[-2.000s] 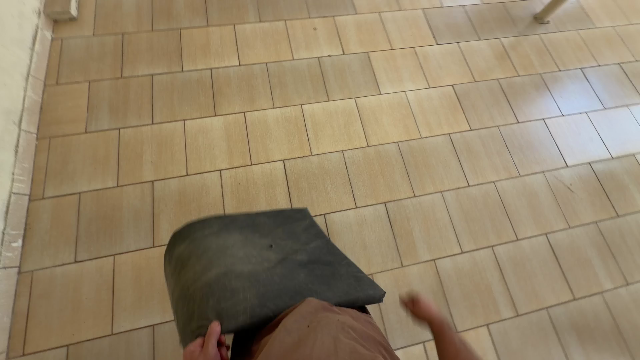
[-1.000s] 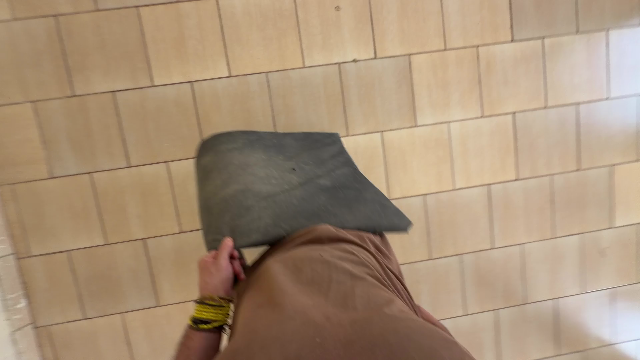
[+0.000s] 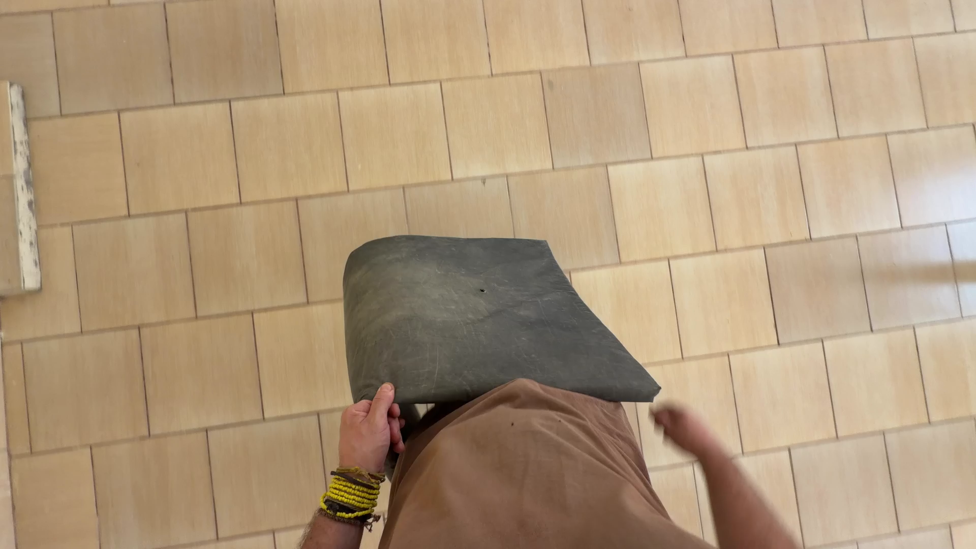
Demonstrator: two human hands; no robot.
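A dark grey-green sheet (image 3: 473, 320), leather-like and scuffed, with a small hole near its middle, curves over in front of my body. Its lower left corner is pinched between the thumb and fingers of my left hand (image 3: 371, 428), which wears yellow beaded bracelets (image 3: 351, 494) at the wrist. Brown cloth (image 3: 526, 465) of my clothing covers the sheet's lower edge at the centre. My right hand (image 3: 677, 427), blurred, is just below and right of the sheet's pointed right corner, apart from it; its fingers are not clear.
Beige rectangular floor tiles (image 3: 488, 114) with dark joints lie below. At the left edge stands a worn, white-painted edge (image 3: 24, 191) of a wall or post. A faint shadow and window-like glare fall on the tiles at the right.
The right hand, hidden one second ago, is back in view near the sheet's right corner. The left hand keeps hold of the sheet's left corner. The view has tilted downward since two seconds ago.
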